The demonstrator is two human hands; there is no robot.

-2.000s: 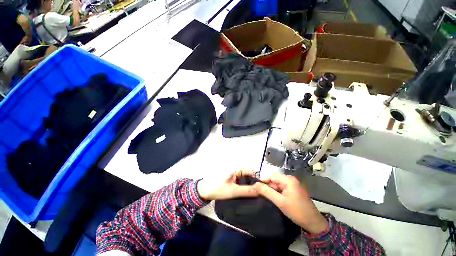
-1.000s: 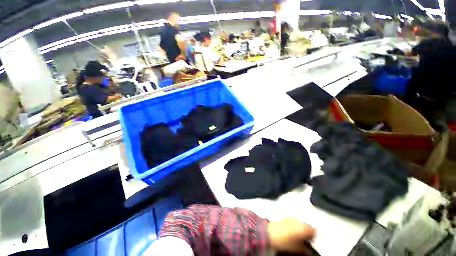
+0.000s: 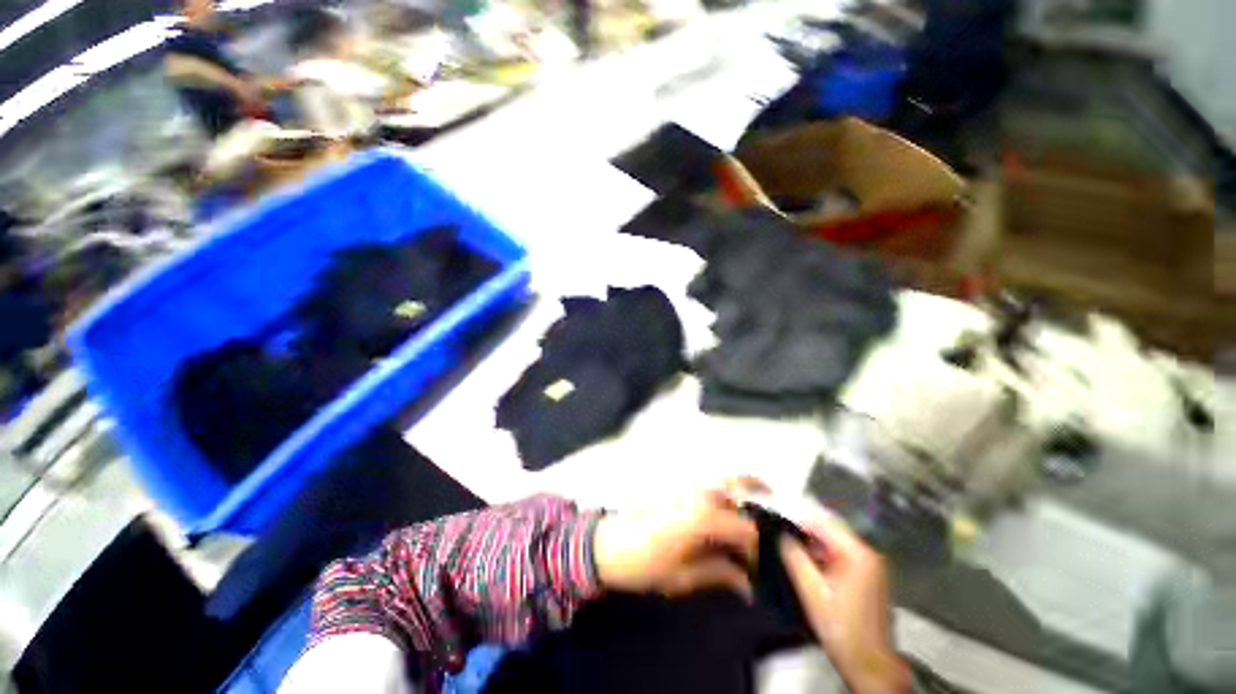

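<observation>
My left hand (image 3: 682, 545) and my right hand (image 3: 843, 591) are close together at the bottom centre, at the front edge of the table. Between them is a black cloth piece (image 3: 775, 576), pinched by the fingers of both hands; its lower part merges with dark cloth below. A stack of black pieces (image 3: 596, 373) with a pale tag on top lies on the white table (image 3: 475, 427). A ruffled pile of dark grey cloth pieces (image 3: 786, 319) lies right of it. The sewing machine (image 3: 976, 407) is at the right, blurred.
A blue plastic crate (image 3: 319, 431) holding black pieces with a pale tag stands at the left. An open cardboard box (image 3: 868, 163) and a blurred brown box (image 3: 1105, 251) are behind the machine. A person (image 3: 203, 68) is at the far upper left.
The view swung up and left, then came back partway toward the machine. My left hand, reaching out alone a second ago, is now back beside my right hand at the black cloth.
</observation>
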